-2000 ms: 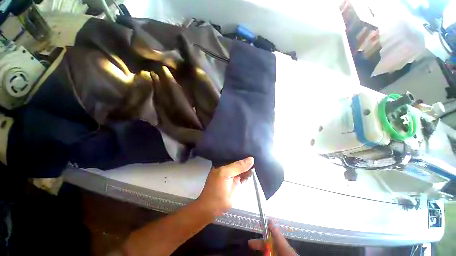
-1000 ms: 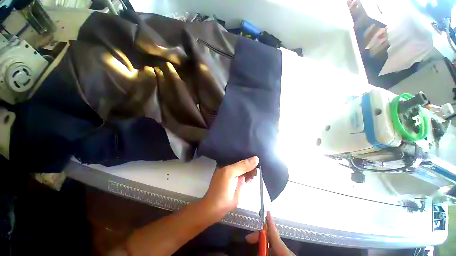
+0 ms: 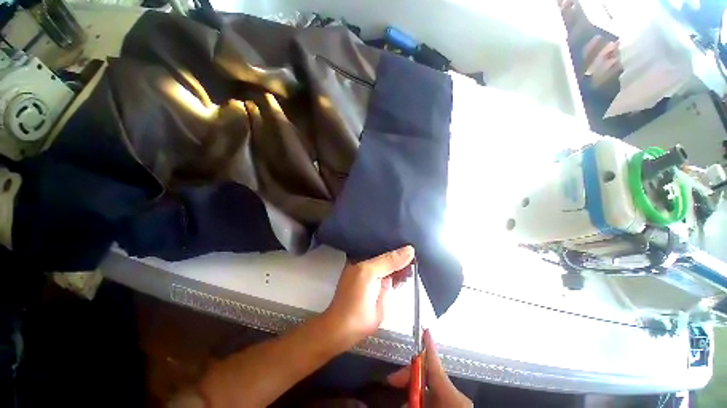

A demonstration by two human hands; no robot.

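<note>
A dark brown shiny jacket shell (image 3: pixel 215 119) lies creased on the table, joined to a matte navy fabric piece (image 3: pixel 402 143) at its right. My left hand (image 3: pixel 371 291) pinches the navy fabric near its lower edge, thumb on top. My right hand (image 3: pixel 434 382), cut off by the bottom edge, holds scissors (image 3: pixel 416 374) with red-orange handles. The silver blades point up to the fabric edge beside my left fingertips. The blade tips are partly hidden at the fabric. The navy corner hangs to the right of the blades.
A white sewing machine head (image 3: pixel 574 191) with a blue stripe and a green ring (image 3: pixel 658 187) stands at right. An older cream machine (image 3: pixel 32 111) is at left. The ruler-marked table edge (image 3: pixel 239 313) runs along the front. A blue object (image 3: pixel 400 38) and papers (image 3: pixel 650 68) lie behind.
The view has shifted slightly, moving the machine a little right in the picture. The scissors stand more upright than two seconds ago. My left hand keeps its pinch on the navy fabric.
</note>
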